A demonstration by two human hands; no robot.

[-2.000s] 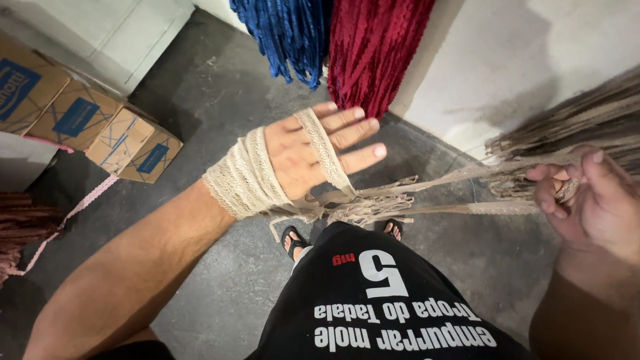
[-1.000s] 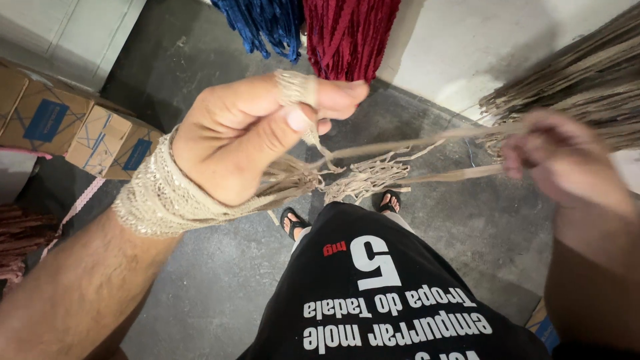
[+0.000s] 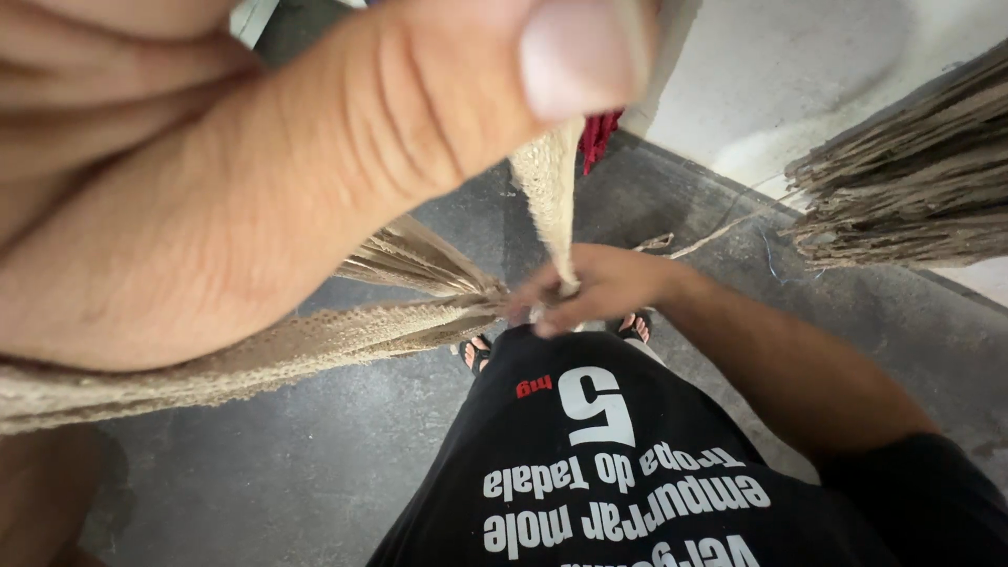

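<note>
Close to the camera, my left hand (image 3: 315, 157) fills the upper left, its thumb pressed on a beige fabric strip (image 3: 551, 197) that runs down from it. More beige fabric loops (image 3: 260, 354) stretch from beneath this hand to the gathered point at the middle. There my right hand (image 3: 591, 287), slightly blurred, closes around the gathered beige fabric, just above my black printed shirt (image 3: 598, 441). What its fingers cover is hidden.
A thick bundle of brown-beige strips (image 3: 906, 173) hangs by the white wall (image 3: 772, 79) at right. A thin strand trails from it toward my right hand. Red strips (image 3: 598, 142) show behind my left thumb. My sandalled feet stand on the grey floor (image 3: 260, 480).
My left hand has come up much closer to the camera, drawing the beige loops out long. My right hand has moved from the right side to the gathered fabric at the middle.
</note>
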